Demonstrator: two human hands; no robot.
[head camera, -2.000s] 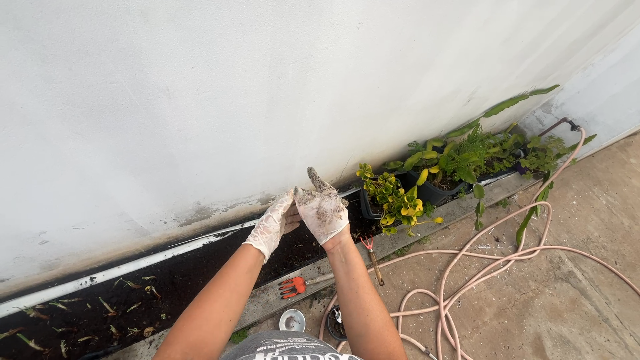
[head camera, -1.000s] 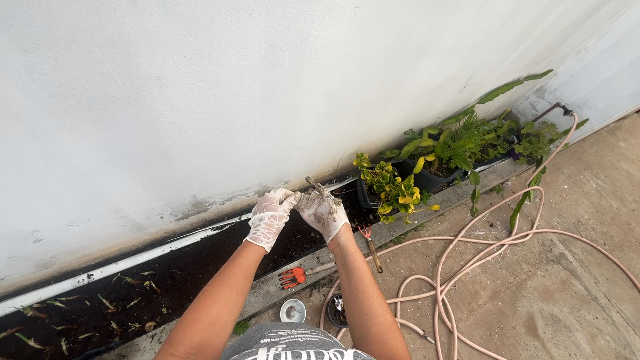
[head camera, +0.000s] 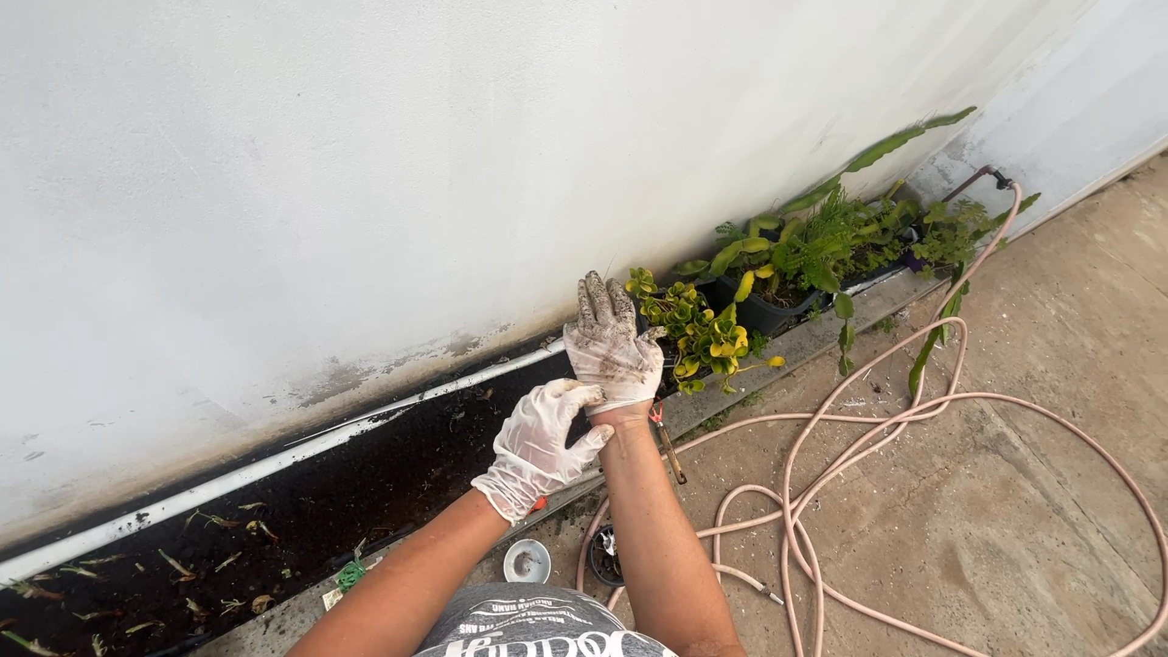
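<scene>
Both of my hands wear thin, whitish, see-through gloves. My right hand (head camera: 613, 351) is spread with its palm up, its fingers coated in dark soil, beside a yellow-green leafy plant (head camera: 698, 333). My left hand (head camera: 543, 445) is at my right wrist, thumb and fingers apart near the cuff of that glove; whether it touches the cuff I cannot tell. Beneath them runs a long planter bed of dark soil (head camera: 365, 484) with small sprouts at its left end. Part of an orange tool (head camera: 538, 504) shows by my left cuff.
A white wall (head camera: 319, 182) borders the bed, with a white pipe (head camera: 246, 470) along it. Potted plants (head camera: 776, 306) stand at the right. A pink hose (head camera: 794, 511) lies looped on the concrete. Near me are a white bowl (head camera: 526, 561), a dark pot (head camera: 604, 557) and a wooden-handled tool (head camera: 671, 447).
My hands were together at the fingers. My right hand has opened out flat, and my left hand has moved down to its wrist. The orange hand fork, seen earlier, is now mostly hidden.
</scene>
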